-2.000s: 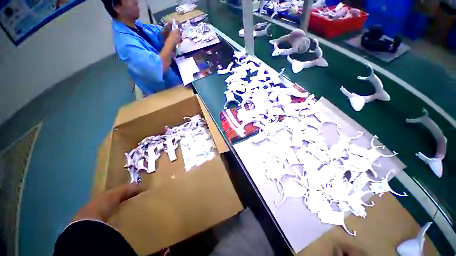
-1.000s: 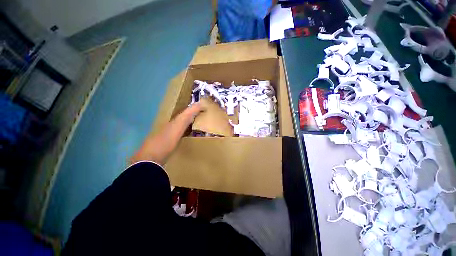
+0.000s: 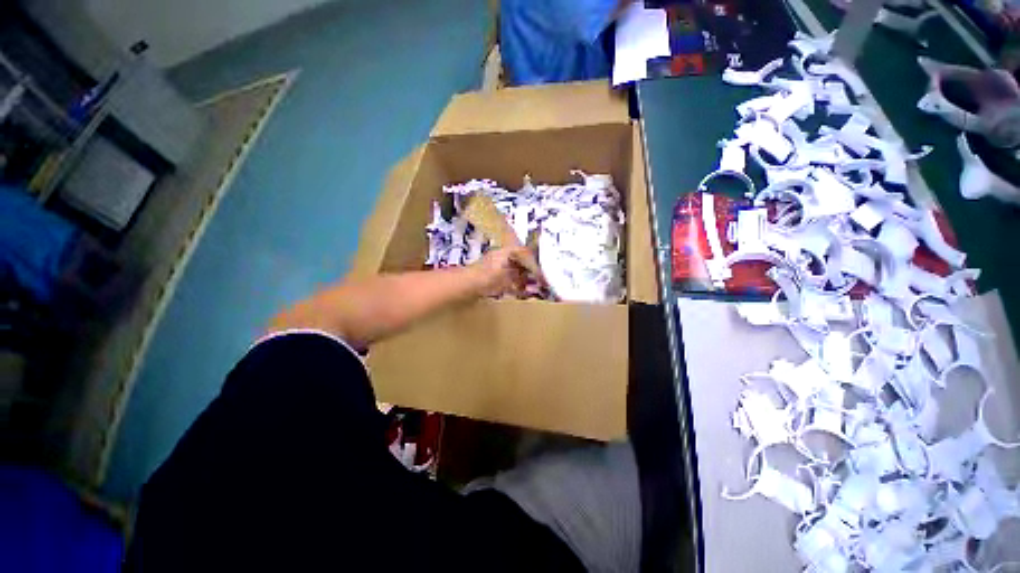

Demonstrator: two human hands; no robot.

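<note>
My left hand (image 3: pixel 510 273) reaches into the open brown carton (image 3: pixel 503 364), near its front wall. Its fingers are small and partly hidden, so I cannot tell whether they hold anything. Small white yokes (image 3: pixel 582 241) lie tangled in the carton beside and behind the hand. A narrow tan cardboard piece (image 3: pixel 488 219) slants among them, just behind the hand. My right hand is out of the picture.
A large tangled pile of white yokes (image 3: pixel 867 437) covers a pale sheet (image 3: pixel 716 381) on the right bench. Red printed sheets (image 3: pixel 696 241) lie under the pile. A person in blue (image 3: pixel 554 39) is beyond the carton. White headbands (image 3: pixel 973 95) are at the upper right.
The view has swung left and down towards the carton. My left hand has moved from the carton's left side to the right, deeper inside. The cardboard piece now stands more steeply. My right hand has left view.
</note>
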